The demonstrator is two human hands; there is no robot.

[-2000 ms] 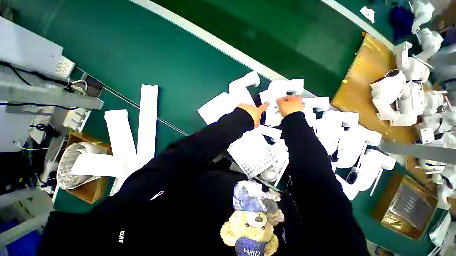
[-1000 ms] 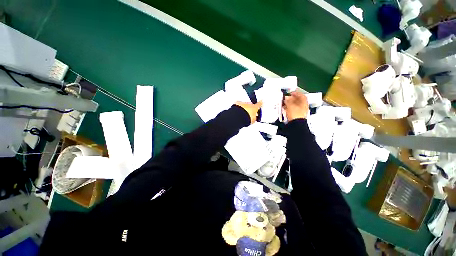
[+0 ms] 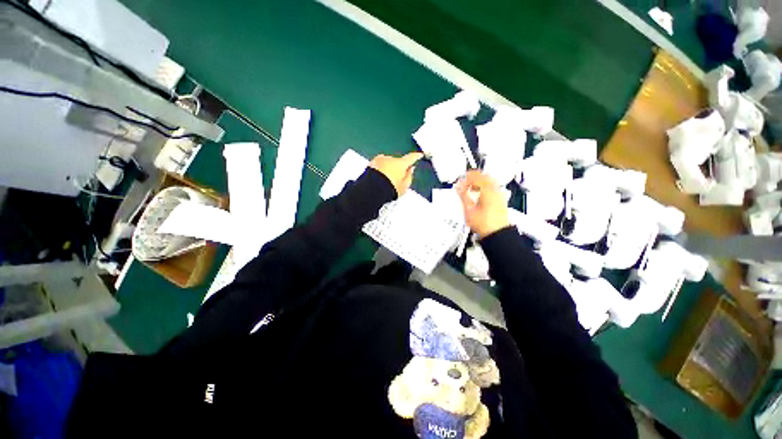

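A white label sheet (image 3: 414,233) with a fine printed grid lies low in front of my chest. My left hand (image 3: 396,171) is beside its upper left edge, index finger and thumb pointing right; whether it holds anything is unclear. My right hand (image 3: 482,204) is at the sheet's upper right, fingers bent, with a small white spot among them that I cannot identify. A white security camera unit (image 3: 448,147) lies just beyond both hands. Another camera unit (image 3: 502,141) lies to its right, with several more in close rows.
White label strips (image 3: 290,163) lie on the left, near a label roll (image 3: 156,227) in a brown box. A flat white piece (image 3: 345,173) is left of my left hand. A parts tray (image 3: 724,369) sits at the right. More white units (image 3: 696,141) are heaped on a cardboard sheet (image 3: 641,116).
My hands have drawn back from the camera unit they were at toward the label sheet. My right hand is now over the sheet's edge. The view has shifted, and the units appear farther right.
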